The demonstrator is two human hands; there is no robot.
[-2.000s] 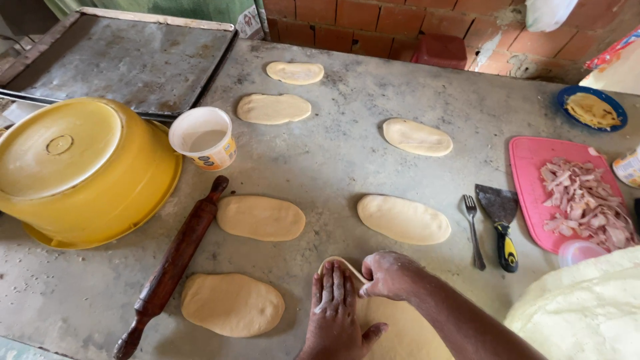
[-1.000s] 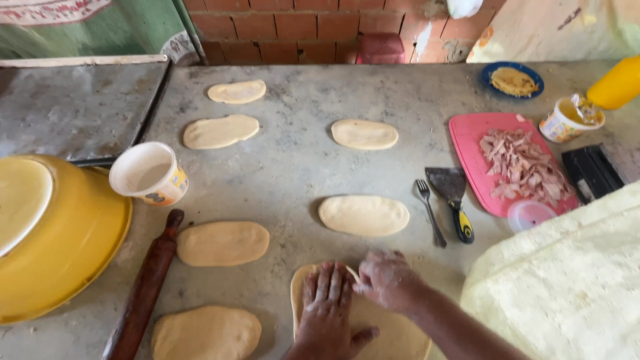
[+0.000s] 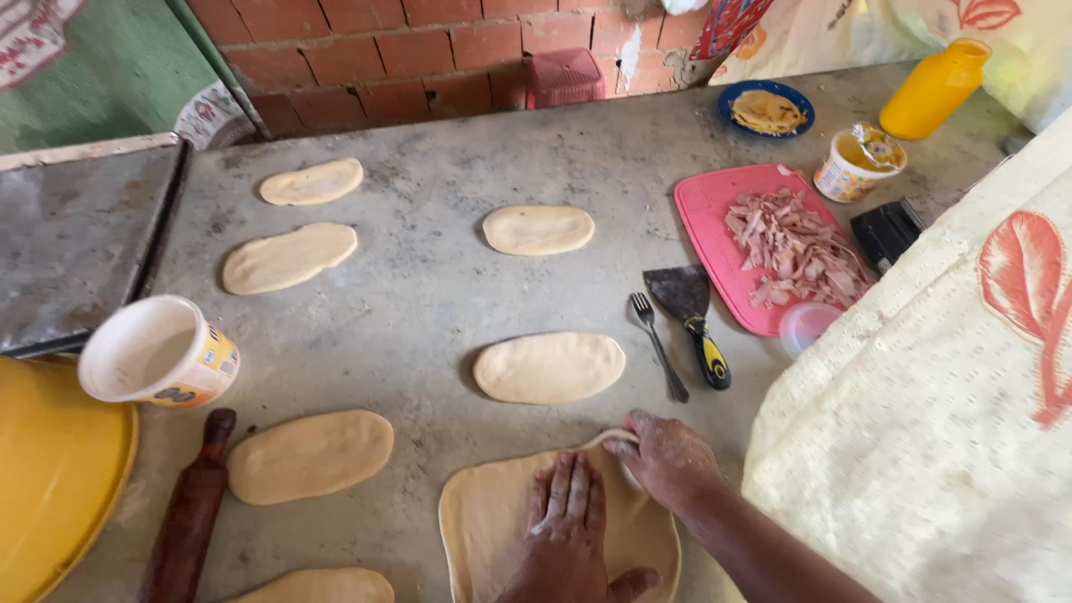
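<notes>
A wide sheet of rolled dough [image 3: 486, 519] lies at the bottom centre of the concrete counter. My left hand [image 3: 569, 519] presses flat on it, fingers pointing away from me. Just to its right, my right hand [image 3: 670, 456] pinches the sheet's far edge and holds it slightly lifted. Beyond the hands lies an oval dough piece [image 3: 549, 368], with another oval [image 3: 538, 230] farther back. More ovals lie on the left, among them one [image 3: 311, 456] beside a dark wooden rolling pin [image 3: 188, 511].
A fork [image 3: 660, 347] and a scraper [image 3: 691, 327] lie right of centre, near a pink cutting board [image 3: 712, 226] with shredded ham-like meat. At left are a white tub [image 3: 151, 352], a yellow basin [image 3: 59, 469] and a metal tray [image 3: 84, 226]. A patterned cloth [image 3: 904, 402] covers the right side.
My right hand keeps its pinch on the dough's edge, my left hand its place on the sheet. More of the sheet shows around them. The view has shifted towards the right.
</notes>
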